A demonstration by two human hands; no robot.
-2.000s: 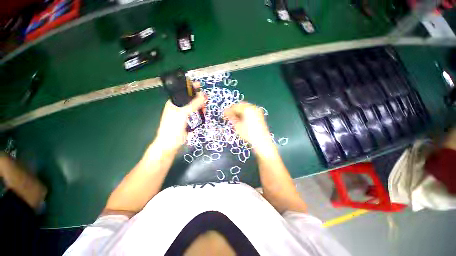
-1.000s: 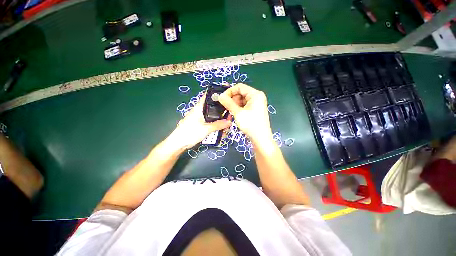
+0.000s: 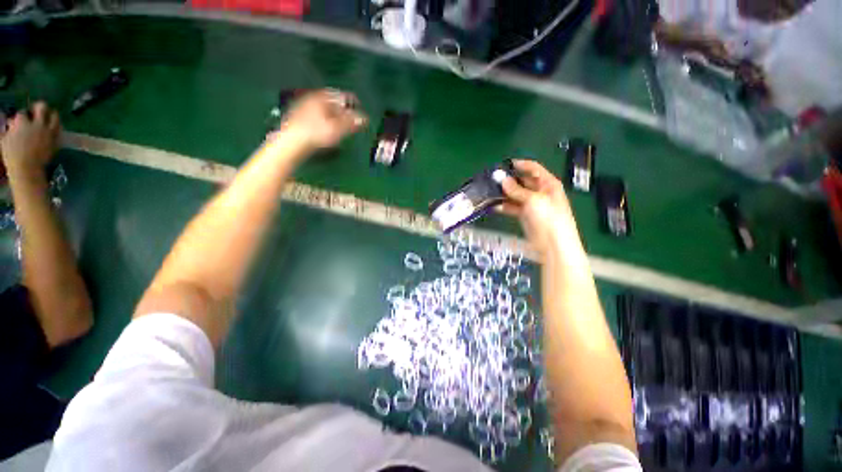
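Note:
My right hand (image 3: 537,195) holds a black phone body (image 3: 473,201) over the pale strip, with its pale label towards the lower left and a small round part near my thumb. My left hand (image 3: 321,122) is stretched out over the green belt, blurred, with dark phone parts (image 3: 288,98) partly hidden under and beside it; its grip cannot be told. A large loose pile of white rings (image 3: 452,341) lies on the green bench between my arms.
More phone bodies lie on the belt (image 3: 391,138), several to the right (image 3: 613,206). A glossy black blister tray (image 3: 711,387) is at the lower right. A neighbour's arm (image 3: 42,221) is at left. The pale strip (image 3: 360,208) divides bench and belt.
My hands have moved apart from over the rings. My right hand now holds a phone body, and my left hand has reached out to the belt. The view has shifted and tilted.

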